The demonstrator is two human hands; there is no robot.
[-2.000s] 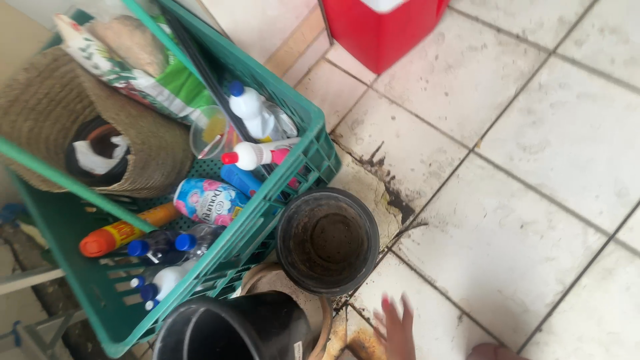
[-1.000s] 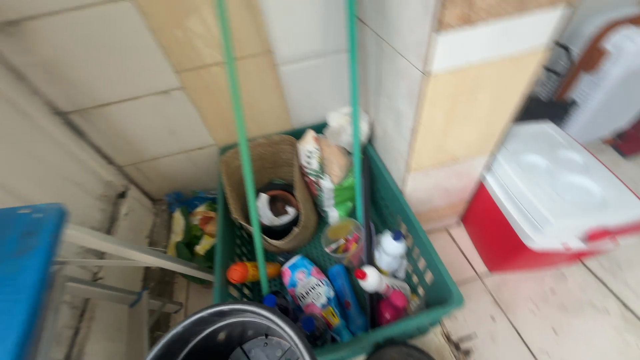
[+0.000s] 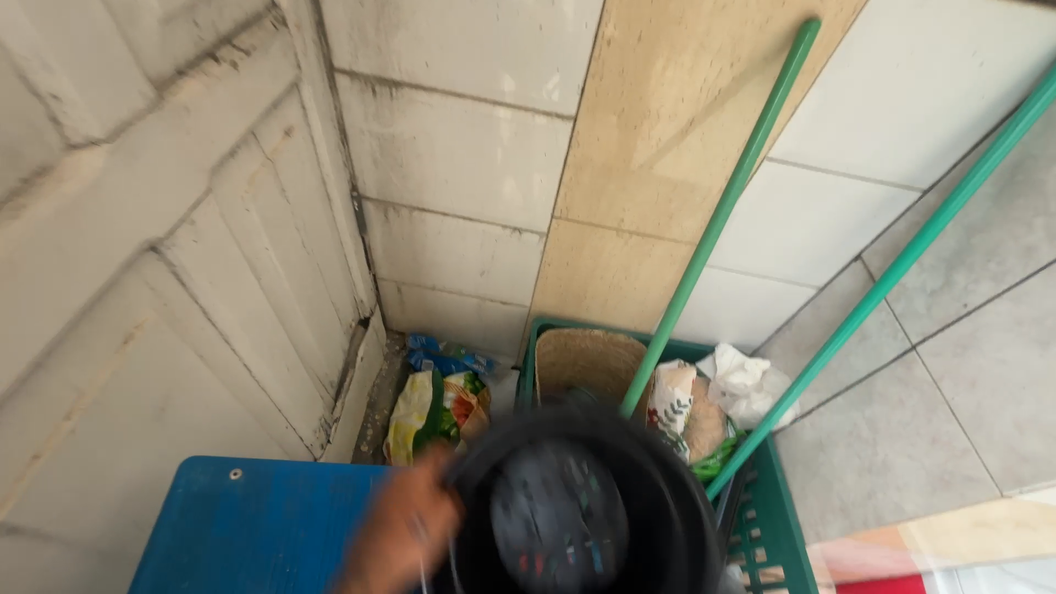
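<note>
My left hand, blurred, grips the left rim of a black plastic bucket at the bottom centre. The bucket is tilted so that its inside shows, with a greyish round bottom bearing blurred spots of colour. Behind and under it stands a green plastic crate, partly hidden by the bucket. A woven straw basket sits in the crate, beside a patterned bag and a crumpled white plastic bag. My right hand is not in view.
Two green poles rise from the crate area. A blue board or tabletop lies at the lower left. Colourful plastic packaging lies in the corner between a white panelled door and the tiled wall.
The view has swung from the floor up to the corner. My left hand now shows on the black bucket's rim, where a second ago no hand was in view. The hand seen two seconds ago is gone.
</note>
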